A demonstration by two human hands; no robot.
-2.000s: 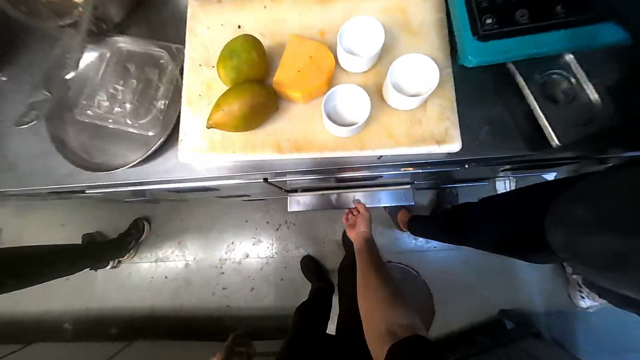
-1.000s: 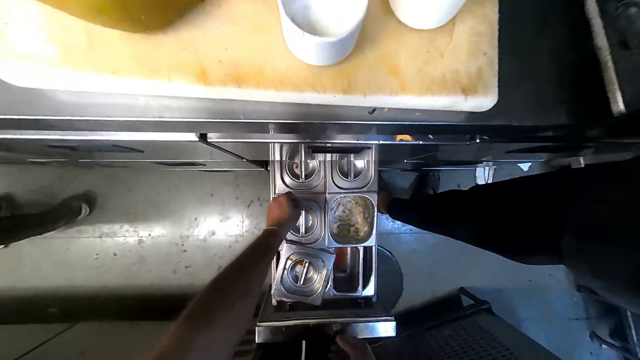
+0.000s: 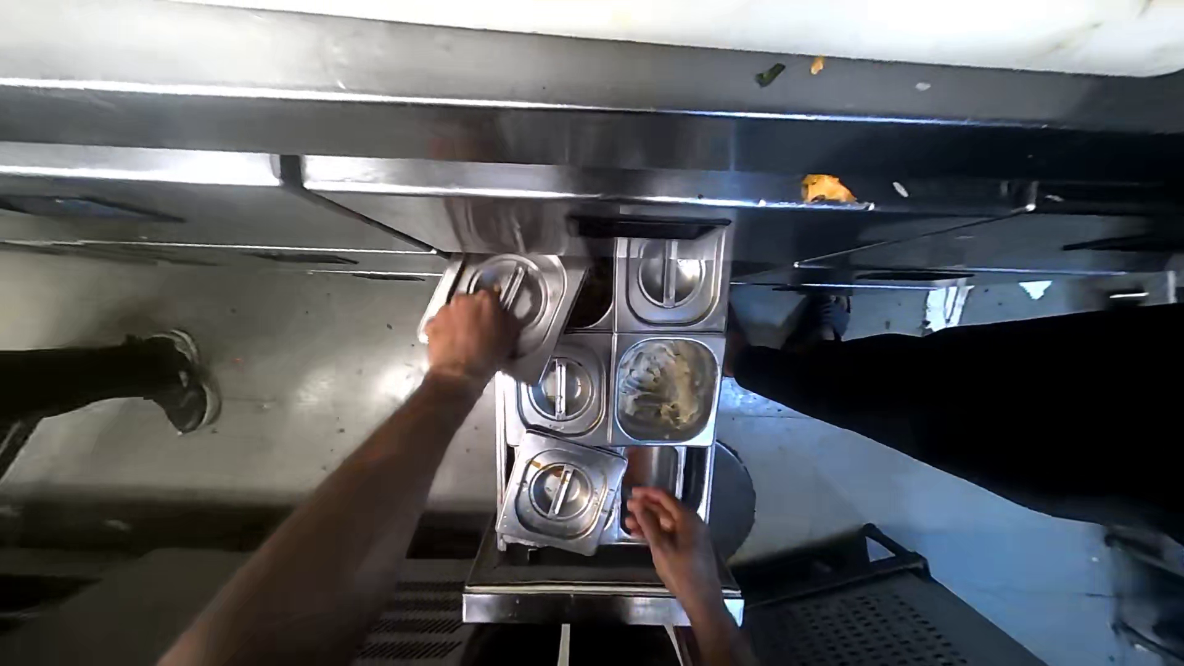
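Observation:
My left hand (image 3: 474, 335) grips the handle of a square steel pan lid (image 3: 546, 324), lifted off the back-left pan (image 3: 592, 294), whose dark inside shows in part. My right hand (image 3: 668, 527), fingers slightly bent and apart, is over a narrow steel container (image 3: 655, 470) at the front right of the pulled-out drawer (image 3: 601, 608). Nothing is seen in that hand. Between the hands lie a lidded pan (image 3: 561, 393) and, at the front left, a tilted lid (image 3: 562, 493). An uncovered pan with a pale creamy residue (image 3: 668, 388) is at the middle right, below a lidded pan (image 3: 670, 279).
The steel counter edge (image 3: 555, 79) runs above the drawer, with a white cutting board (image 3: 925, 32) on it. An orange scrap (image 3: 826, 190) lies on the ledge. A person's dark-clad leg (image 3: 925, 398) is close at right, another person's shoe (image 3: 180, 381) at left. A dark perforated crate (image 3: 869, 601) stands lower right.
The drawer, shut two seconds ago, is now pulled out. My left hand has lifted the back-left lid, which lay flat one second ago. My right hand has moved from the drawer front to above the pans.

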